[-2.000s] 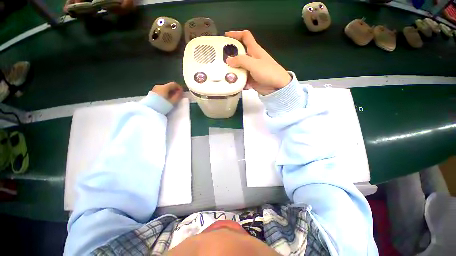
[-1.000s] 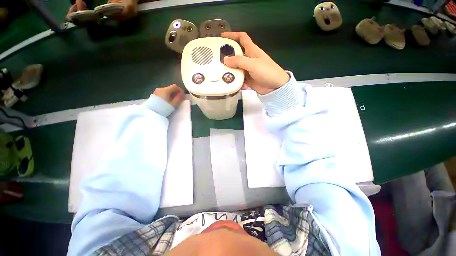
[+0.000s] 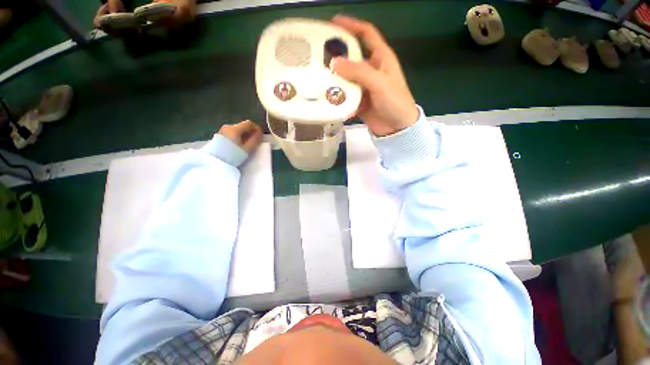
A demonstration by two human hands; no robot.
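Note:
My right hand (image 3: 378, 78) grips the right side of the cream top cover (image 3: 308, 70), thumb near its dark oval. The cover shows two round eyes, a small smile and a dotted grille. It is held above the deep cream housing (image 3: 313, 154), whose open mouth and white posts show below the cover's lower edge. My left hand (image 3: 242, 133) rests with curled fingers just left of the housing at the pale rail; it is partly hidden, and whether it holds anything cannot be told.
More covers lie on the dark green belt, one face up (image 3: 485, 25) and several at the far right (image 3: 542, 46). Another person's hands (image 3: 182, 10) hold pieces at the top left. White pads (image 3: 442, 214) lie under my forearms. A green fan (image 3: 32, 221) stands far left.
The cover has risen off the housing towards the camera, uncovering part of its mouth. The two covers behind it are no longer visible. Covers on the right have shifted right. My left hand has stayed still.

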